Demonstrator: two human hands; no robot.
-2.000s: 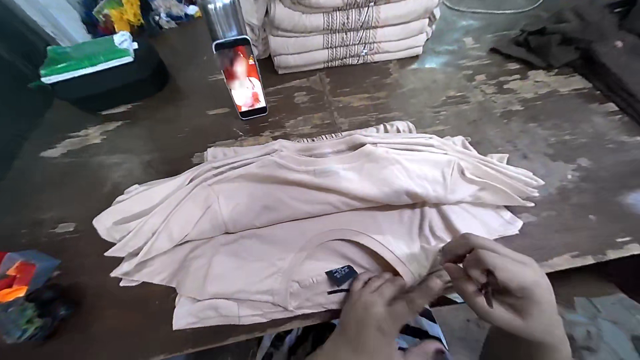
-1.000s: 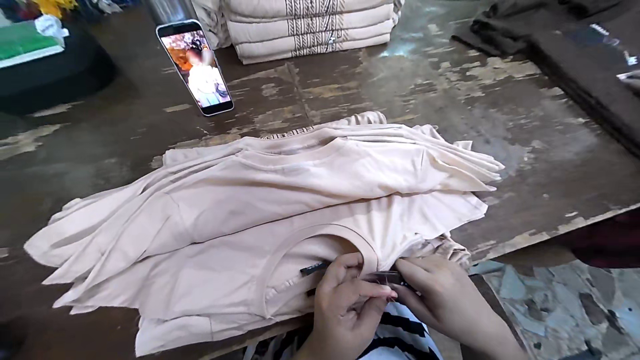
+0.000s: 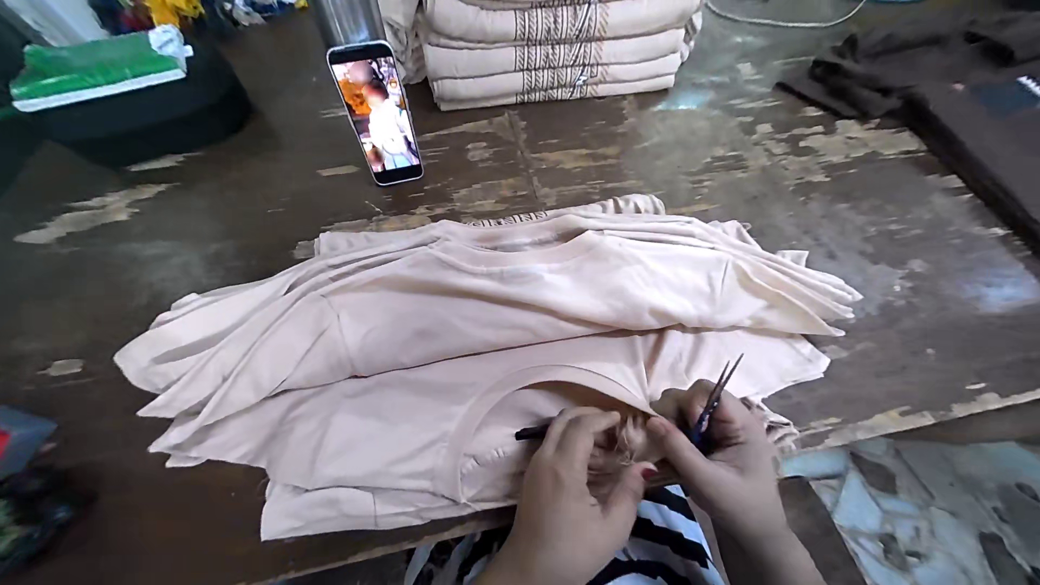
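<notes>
A stack of pale pink T-shirts [image 3: 504, 317] lies spread on the table, the top one with its round neckline [image 3: 520, 375] toward me. My left hand [image 3: 573, 479] pinches the fabric at the right side of that neckline, where loose threads [image 3: 627, 443] show. A black neck label [image 3: 532, 432] sticks out beside its fingers. My right hand [image 3: 723, 455] touches the same edge with thumb and finger, and in its palm it holds small thread snips [image 3: 715, 400], whose narrow blades point up and stand slightly apart.
On the worn wooden table [image 3: 715, 162], a phone [image 3: 376, 114] leans on a metal bottle [image 3: 349, 20]. Folded patterned garments [image 3: 561, 49] are piled behind. Dark clothing [image 3: 967, 122] lies at the right, a green packet [image 3: 97, 69] on a black object at the upper left.
The blades of the snips now point up out of my right hand; one second ago a dark item lay between both hands at the neckline. Both hands remain at the neckline's right side.
</notes>
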